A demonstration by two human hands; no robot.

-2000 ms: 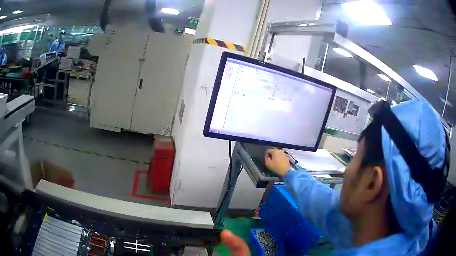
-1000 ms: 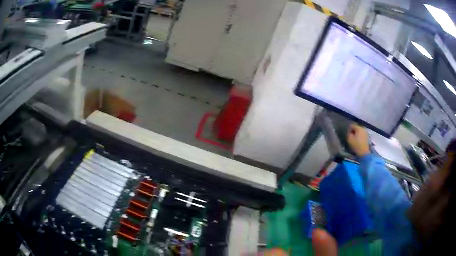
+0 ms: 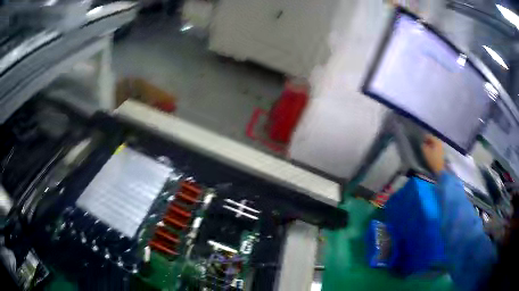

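Note:
The view is blurred. A green circuit board point(image 3: 162, 271) lies in a black carrier point(image 3: 134, 133) on the conveyor at lower left. Silver-white parallel bars point(image 3: 125, 190) cover one end of it. A row of orange-copper blocks point(image 3: 173, 219) sits beside them, with white strips and small mixed parts further right. A black-framed monitor point(image 3: 429, 79) shows a pale page at upper right, tilted in the view. Neither of my hands is in view.
Another person's bare hand and blue sleeve point(image 3: 466, 233) reach below the monitor. A blue box point(image 3: 415, 227) and small blue parts bin point(image 3: 380, 244) stand on the green mat point(image 3: 347, 250). A pale rail point(image 3: 227, 153) runs behind the board; a red box point(image 3: 289, 113) stands beyond.
The view has swung down and left, bringing more of the board in. Fingers seen at the bottom edge before are gone. The other person's hand remains below the monitor.

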